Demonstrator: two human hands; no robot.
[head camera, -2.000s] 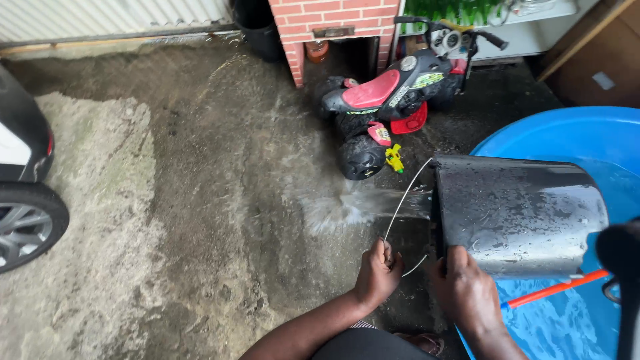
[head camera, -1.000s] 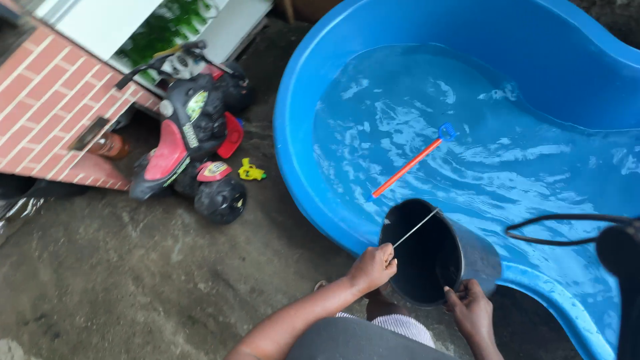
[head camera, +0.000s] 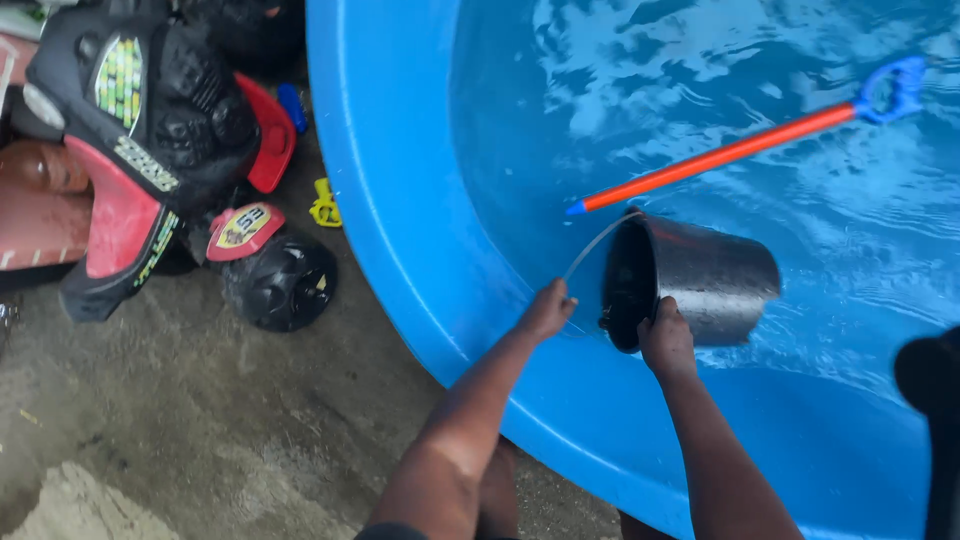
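A black plastic bucket (head camera: 712, 281) lies on its side at the water in the blue plastic pool (head camera: 390, 247), its mouth facing left. My left hand (head camera: 549, 309) is closed on the bucket's thin wire handle, left of the mouth. With my right hand (head camera: 667, 337) I grip the near rim, thumb on the outside. Just beyond the bucket, an orange tube toy with a blue handle (head camera: 720, 154), which looks like a water squirter, floats on the water (head camera: 525, 135). The bucket's inside is dark, so what it holds cannot be told.
Left of the pool, a black and red ride-on toy quad (head camera: 172, 142) stands on the wet concrete floor (head camera: 322, 420). A yellow toy (head camera: 325, 204) and a small blue object (head camera: 292, 107) lie between it and the pool wall. A dark, blurred object (head camera: 934, 375) is at the right edge.
Two seconds ago water poured from the bucket onto the floor. The bucket then moved to the pool's edge and is now tipped inside the pool. The view has swung to the right.
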